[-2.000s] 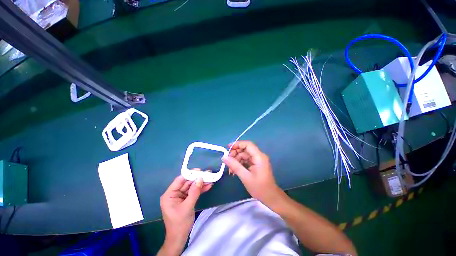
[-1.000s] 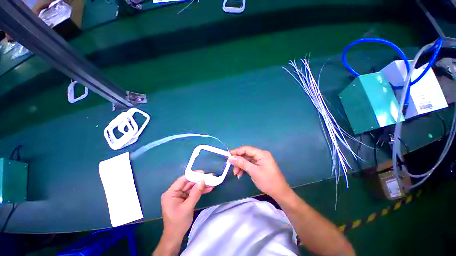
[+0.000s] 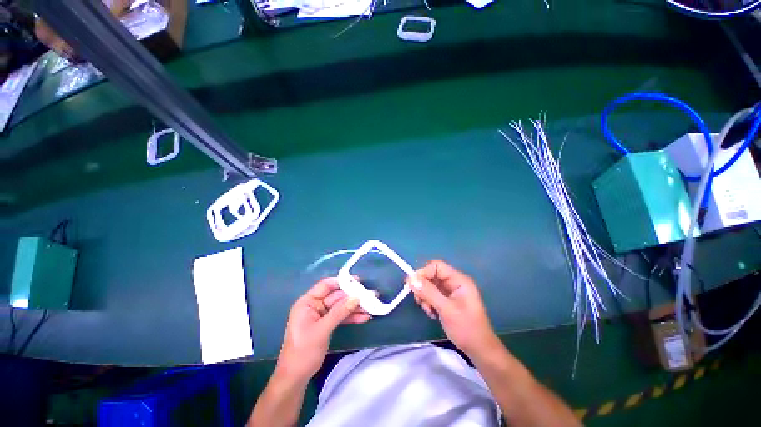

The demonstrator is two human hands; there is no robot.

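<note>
A white plastic frame (image 3: pixel 375 305) is held tilted in front of me, above the green bench. My left hand (image 3: pixel 321 318) grips its lower left edge, with fingers under it and thumb on top. My right hand (image 3: pixel 446 298) pinches its right corner with thumb and fingertips. A thin pale wire (image 3: pixel 332 254) trails to the left from the frame; the fingers hide where its other part lies. A white sheet (image 3: pixel 223 307) lies on the bench to the left.
Overlapping white frames (image 3: pixel 224 218) lie by the metal post (image 3: pixel 158 92). A wire bundle (image 3: pixel 566 218) lies at the right beside the teal box (image 3: pixel 642 203) with blue tube. Another teal box (image 3: pixel 43 272) stands at far left. A blue stool (image 3: pixel 158 407) is below.
The frame has turned so that its corners point up and right. The wire trailed up to the right, then swept over to the left, and now only a short length shows at the frame's left.
</note>
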